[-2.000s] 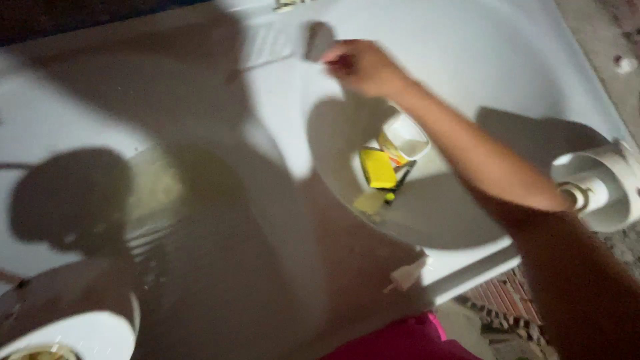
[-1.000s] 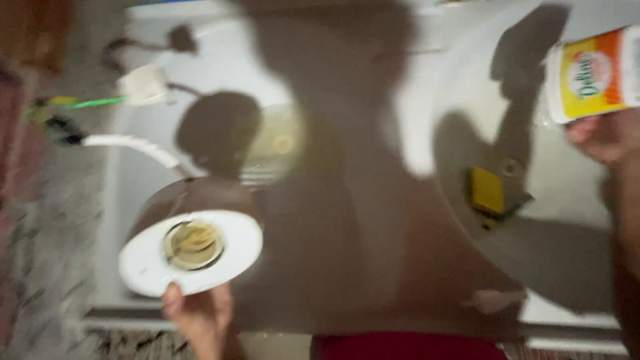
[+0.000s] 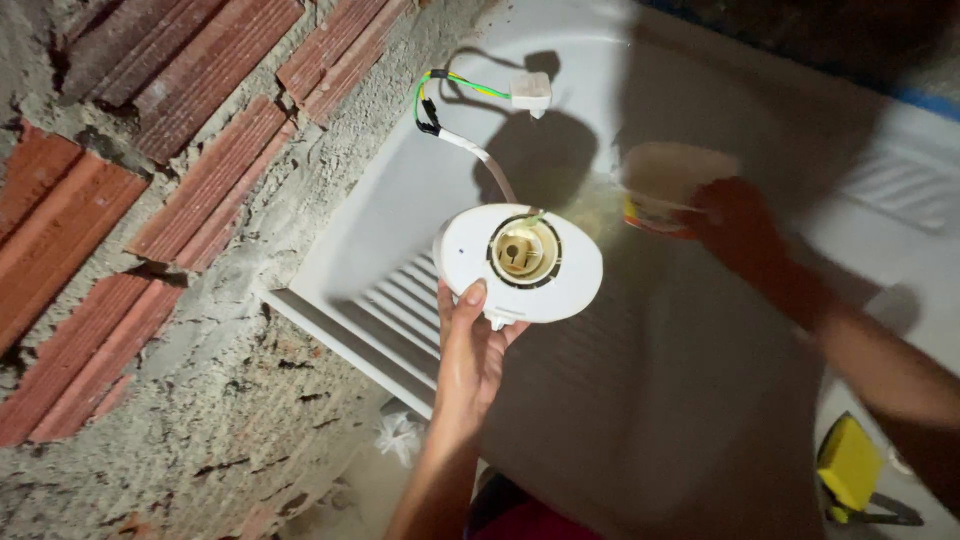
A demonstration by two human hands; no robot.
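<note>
My left hand (image 3: 472,352) grips the lower rim of a white plastic appliance base (image 3: 469,251), its round socket facing up toward the camera. From its far side a white cable (image 3: 465,146) runs to green and yellow wires with black tape and a white plug (image 3: 531,91). My right hand (image 3: 727,214), in shadow, is closed around a plastic tub (image 3: 675,176) with a yellow and orange print, over the laundry sink (image 3: 645,360). The inside of the tub is too dark to make out.
A yellow sponge (image 3: 850,461) lies with a dark-handled item (image 3: 889,512) in the basin at lower right. Ribbed washboard slats (image 3: 397,300) are behind the appliance. A rough brick wall (image 3: 202,195) borders the sink on the left. A pale crumpled bag (image 3: 399,436) sits below the edge.
The tub in my right hand has moved left, from over the basin with the sponge to the sink's other part. My left hand still holds the appliance. The view has shifted left.
</note>
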